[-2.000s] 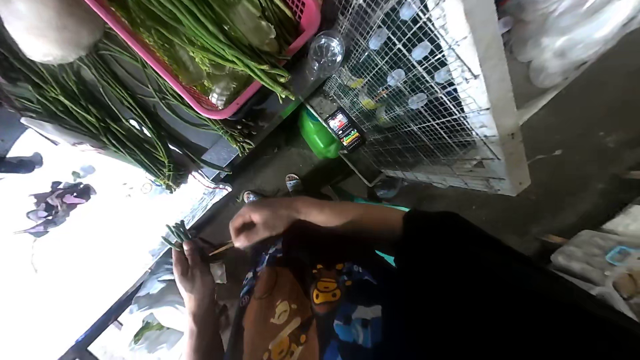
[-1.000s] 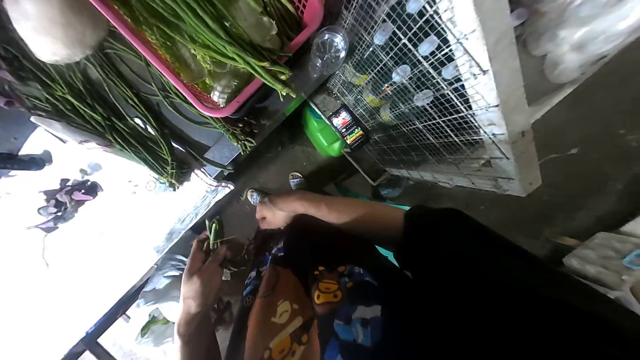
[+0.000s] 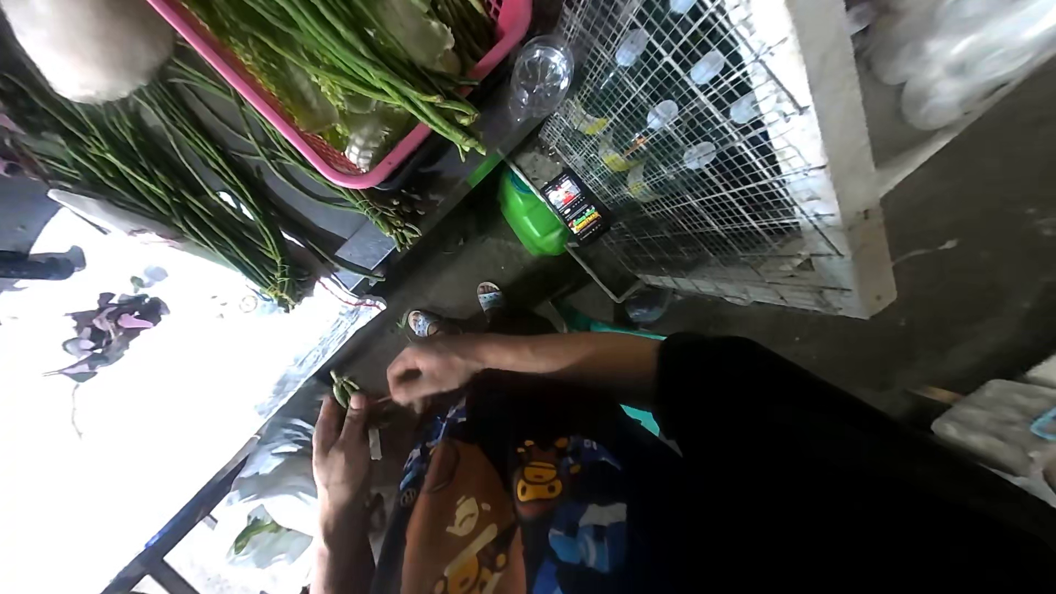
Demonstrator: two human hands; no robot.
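Note:
My left hand (image 3: 342, 450) is at the lower left, its thumb and fingers closed around a small bunch of green vegetable stems (image 3: 345, 389) whose tips show above the fingertips. To its right is my right hand (image 3: 429, 373), curled and slightly blurred, pinching a thin strand (image 3: 381, 402) that runs toward the bunch; a rubber band cannot be ruled out. Both hands are above my lap, over patterned trousers (image 3: 540, 483). Long green beans (image 3: 190, 177) lie in bundles on the table beyond them, beside a pink plastic basket (image 3: 363, 177) holding more long beans and leafy greens.
A white wire crate (image 3: 837, 206) with bottles stands at the upper right, a phone-like dark card (image 3: 576, 206) at its near corner. A clear plastic cup (image 3: 542, 73) is by the basket. A green plastic container (image 3: 528, 216) sits below. Plastic bags (image 3: 276, 487) are at lower left.
My right hand was lower and nearer my lap a second ago, partly lost in blur; now it is beside the left hand with the strand between them. The left hand keeps the stems throughout.

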